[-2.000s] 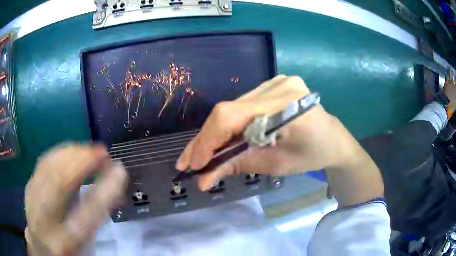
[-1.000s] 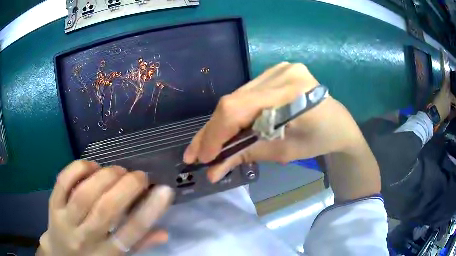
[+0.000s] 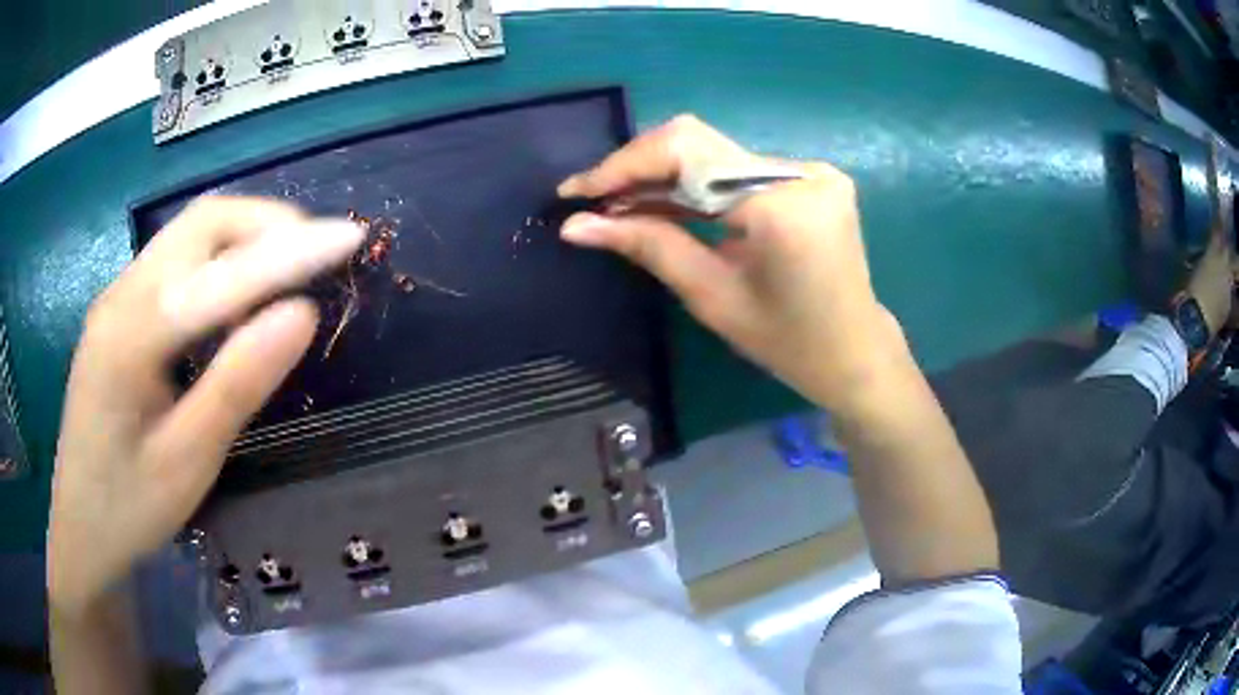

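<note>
My right hand is shut on the tweezers, over the right part of the black tray; their tips are near a small copper coil, and I cannot tell if they hold anything. My left hand is blurred, over the tray's left part beside the heap of copper coils, partly hiding it; its thumb and fingers are apart and I see nothing in it. The grey metal fixture lies at the tray's near edge, its row of small metal nests uncovered.
A similar metal fixture lies beyond the tray on the green mat. At the right are another person's sleeve and hand, and another dark tray.
My right hand has moved with the tweezers from the fixture up to the tray. My left hand has left the fixture and is over the tray's left part. The fixture face is uncovered.
</note>
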